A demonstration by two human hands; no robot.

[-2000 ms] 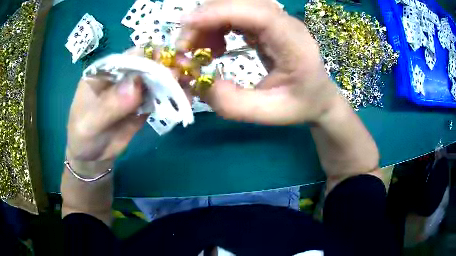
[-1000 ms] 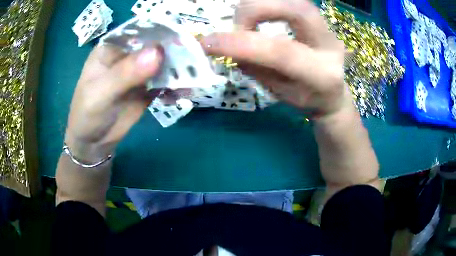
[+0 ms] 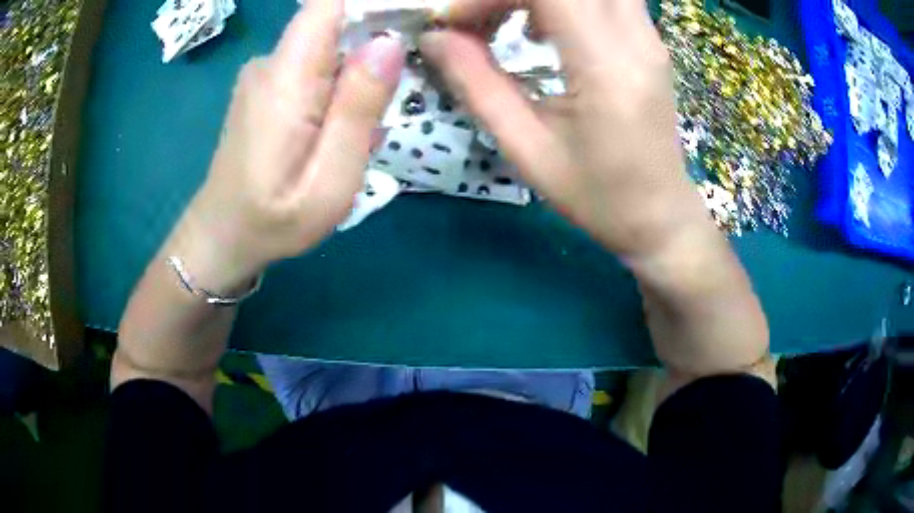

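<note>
My left hand (image 3: 301, 130) grips a white perforated plate (image 3: 386, 14) near the top edge of the view, thumb on its near side. My right hand (image 3: 591, 110) has its thumb and fingers at the plate's right end; a small yellowish spot shows there, and whether the fingers pinch a fitting cannot be told. A pile of white plates with dark holes (image 3: 431, 155) lies on the green table under and between the hands, partly hidden by them.
A small stack of white plates (image 3: 190, 25) lies at the upper left. A brown box of gold and silver fittings (image 3: 68, 180) runs down the left edge. A loose heap of fittings (image 3: 752, 120) lies right of my right hand. A blue tray (image 3: 837, 200) with white plates stands at the right edge.
My left hand has moved up and right with its plate, now turned flatter and nearer the top edge. The gold fittings seen earlier between the hands no longer show clearly.
</note>
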